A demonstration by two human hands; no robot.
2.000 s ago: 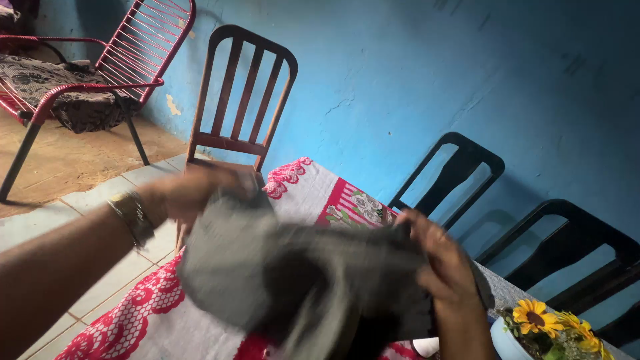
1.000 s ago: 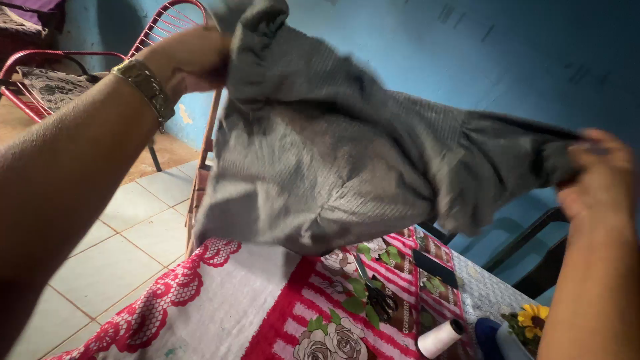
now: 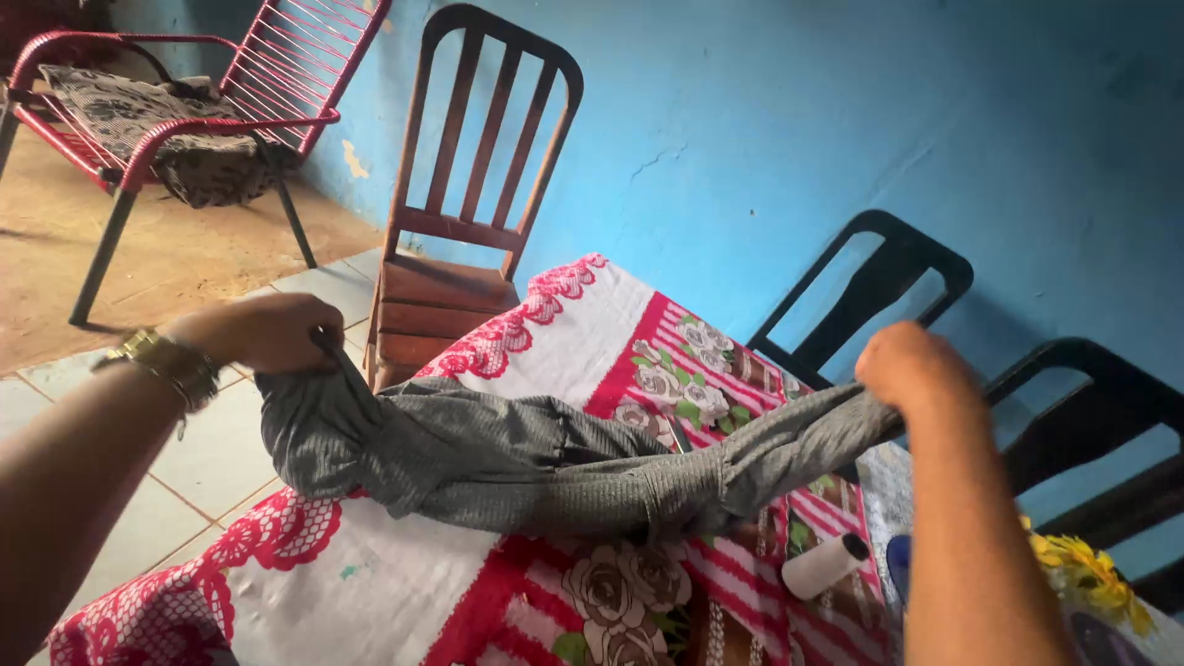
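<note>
A grey ribbed cloth garment [image 3: 555,472] is stretched between my two hands, above a table with a red and white floral tablecloth [image 3: 370,573]. My left hand [image 3: 277,338], with a gold-coloured watch [image 3: 162,361] on its wrist, grips the gathered end at the left. At the right, my right hand [image 3: 911,365] holds the other, narrower end. A white cylinder with a dark end [image 3: 823,566], perhaps a thread spool, lies on the cloth near my right forearm. A small part of a metal object shows behind the garment; the rest is hidden.
A wooden slatted chair [image 3: 453,314] stands at the table's far left end. A red corded armchair [image 3: 148,139] is farther back left. Black chairs [image 3: 869,287] stand along the blue wall at the right. Yellow flowers [image 3: 1091,573] are at the lower right.
The garment was held up higher and spread wider one second ago; now it hangs lower and narrower over the table. Both hands have come down with it. The view has shifted.
</note>
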